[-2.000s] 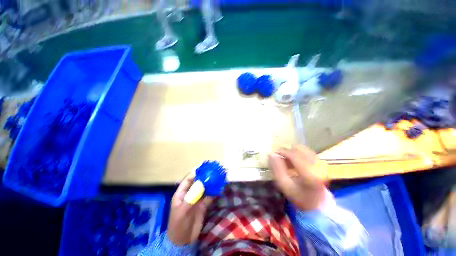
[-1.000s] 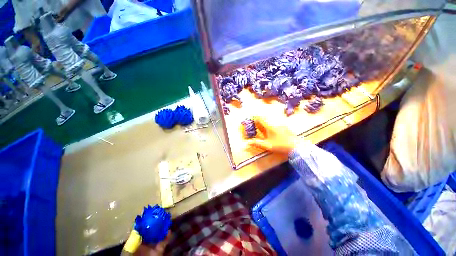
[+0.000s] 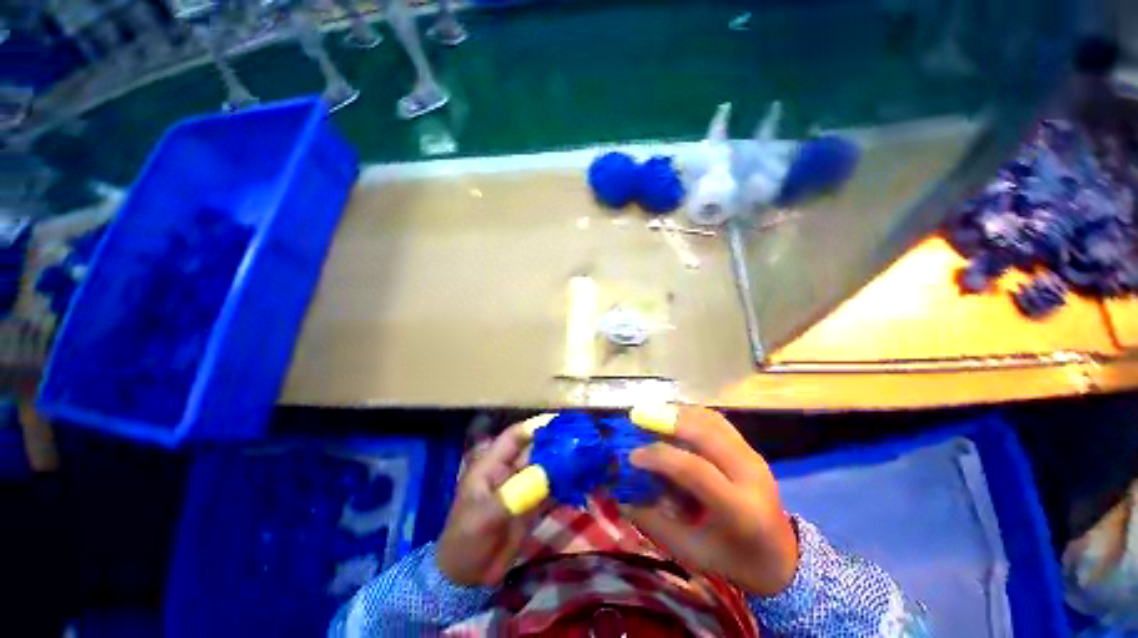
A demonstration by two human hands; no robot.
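Note:
My left hand (image 3: 487, 511), with yellow finger cots, holds a deep blue spiky hair part (image 3: 570, 456) over my lap, just in front of the bench edge. My right hand (image 3: 718, 492), with a yellow cot on a fingertip, holds a second blue hair piece (image 3: 634, 464) against its right side. My fingers hide part of both pieces, and where they meet is blurred. The small whitish glue dish (image 3: 625, 327) sits on its square card on the bench, just beyond my hands.
A tilted blue bin (image 3: 290, 249) with blue pieces stands at left. Hair assemblies (image 3: 637, 182) and white bottles (image 3: 710, 187) stand at the bench's back. Spiky pieces (image 3: 1051, 224) lie in the lit box at right. Lap-level blue bins (image 3: 1017, 499) flank me. Figure legs (image 3: 422, 97) stand on the green belt.
My right hand has left the lit box with a hair piece and come to my left hand over the lap. The view has swung back from the right to the bench.

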